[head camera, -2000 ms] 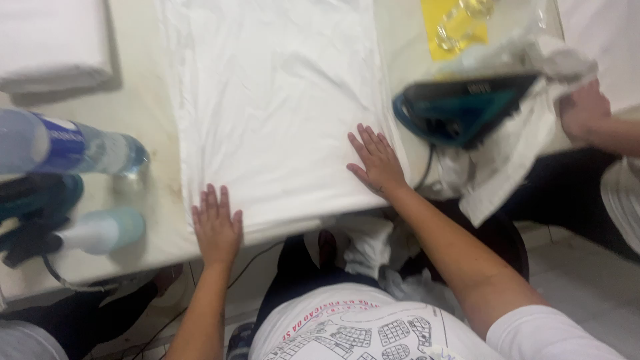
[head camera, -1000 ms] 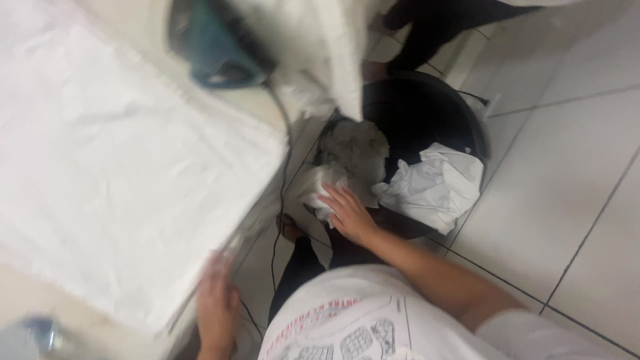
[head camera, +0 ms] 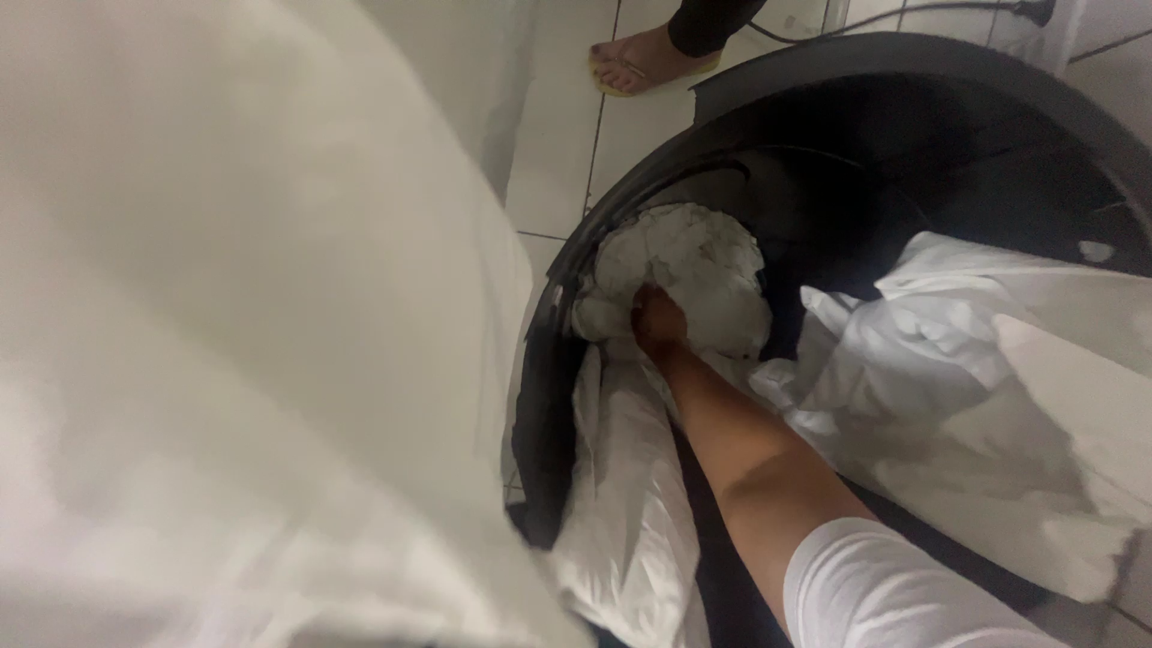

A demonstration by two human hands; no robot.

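Note:
Deep inside a round black tub (head camera: pixel 621 180), my right hand (head camera: pixel 661 319) is closed against a crumpled white cloth bundle (head camera: pixel 693 261); its fingers are partly hidden, so how firmly it grips is unclear. A white cloth (head camera: pixel 630 486) hangs over the tub's near left side, just below that hand. More rumpled white fabric (head camera: pixel 954 360) lies over the right part of the tub. White cloth (head camera: pixel 225 315) on the table fills the left of the head view, close and blurred. My left hand is out of sight.
Past the tub, another person's foot (head camera: pixel 639 63) in a yellow sandal stands on the white tiled floor (head camera: pixel 553 180). A black cable (head camera: pixel 864 20) runs behind the tub's rim at the top right. The table edge borders the tub on the left.
My right hand has gone from the flat white cloth on the table down into the black tub. My left hand has left the view. The view has swung down and right, close over the tub.

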